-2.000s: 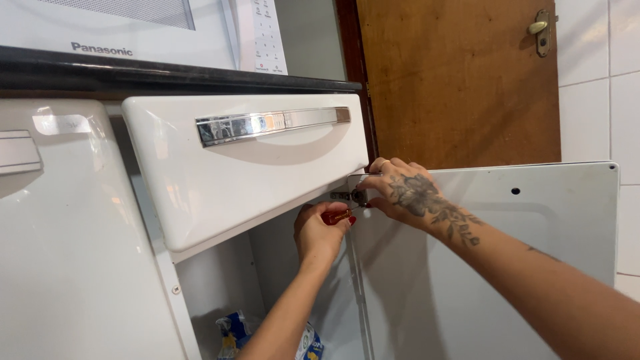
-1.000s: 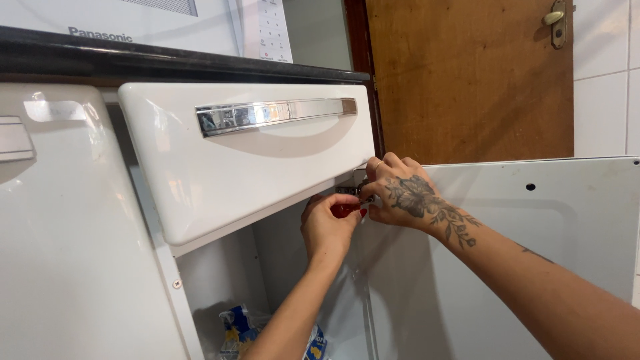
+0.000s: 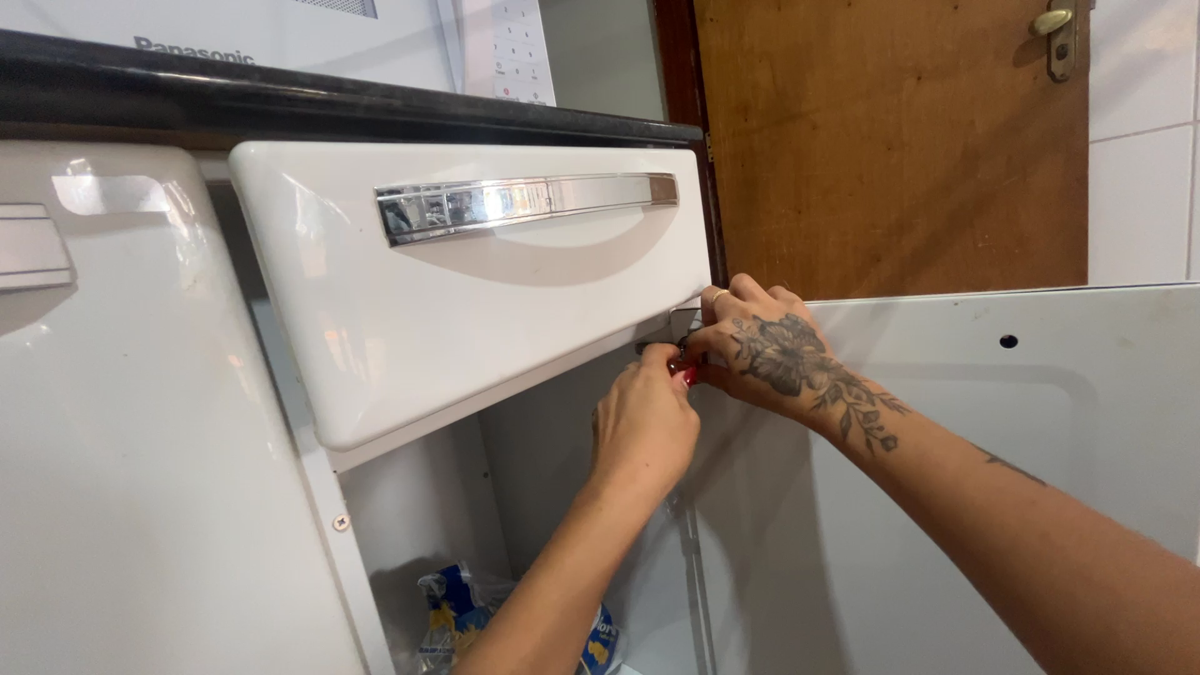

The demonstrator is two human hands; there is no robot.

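Note:
Just under the right end of a white drawer front (image 3: 506, 309), my left hand (image 3: 647, 417) is bent with its fingertips pinched together at a metal hinge (image 3: 684, 323). Whether it pinches a small part cannot be told. My right hand (image 3: 764, 347), tattooed and wearing a ring, curls its fingers over the same hinge from the right, at the top inner edge of the opened white cabinet door (image 3: 937, 394). The fingertips of both hands nearly meet and hide most of the hinge.
Plastic food packages (image 3: 455, 609) lie low inside the cabinet. A black countertop edge (image 3: 328, 98) with a white microwave (image 3: 412, 47) runs above the drawer. A wooden door (image 3: 891, 150) stands behind, and another white cabinet front (image 3: 131, 422) is at the left.
My left hand has turned at the hinge, its back now facing the camera more, and the red object seen earlier in its fingers is mostly hidden. My right hand stays at the hinge.

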